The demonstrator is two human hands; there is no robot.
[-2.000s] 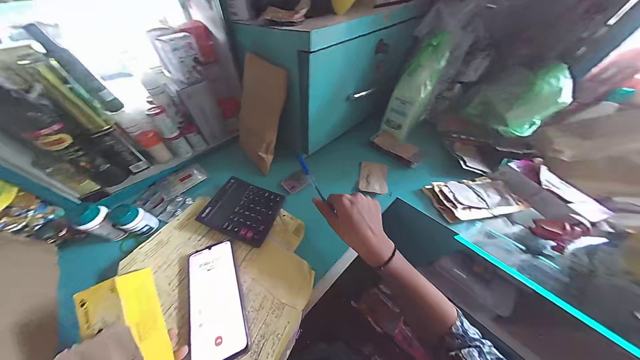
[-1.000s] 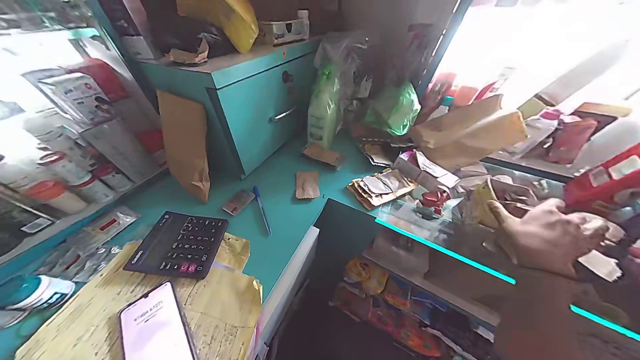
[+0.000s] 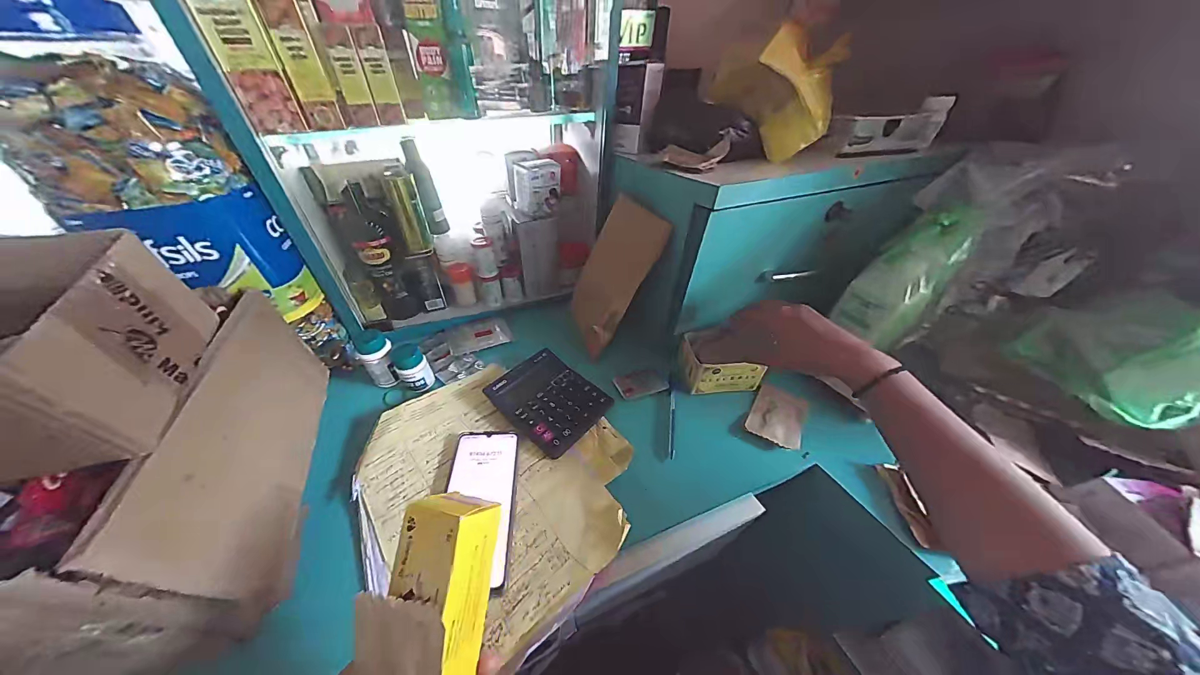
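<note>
My right hand [image 3: 773, 337] reaches over a small yellow cardboard box [image 3: 724, 375], its fingers at the box's open top; whether they grip it is hidden. Beside the box lie a blue pen [image 3: 671, 424] and a small brown paper packet [image 3: 776, 416]. At the bottom edge a fingertip of my left hand [image 3: 489, 662] shows behind a tall yellow box [image 3: 455, 572] and a brown paper bag [image 3: 398, 633], both held up together. Behind them a lit smartphone [image 3: 503, 525] lies on handwritten papers [image 3: 562, 534], near a black calculator [image 3: 548, 401].
An open cardboard box [image 3: 197, 469] stands at the left. Two white bottles with green caps [image 3: 394, 361] stand by a lit glass display case [image 3: 469, 319]. A teal drawer cabinet [image 3: 778, 244] stands behind my right hand, with plastic bags [image 3: 937, 253] at the right.
My right hand has moved from the paper-strewn right side to beside the cabinet, where the small yellow box now stands. The pen it held earlier lies on the counter. The view has swung left.
</note>
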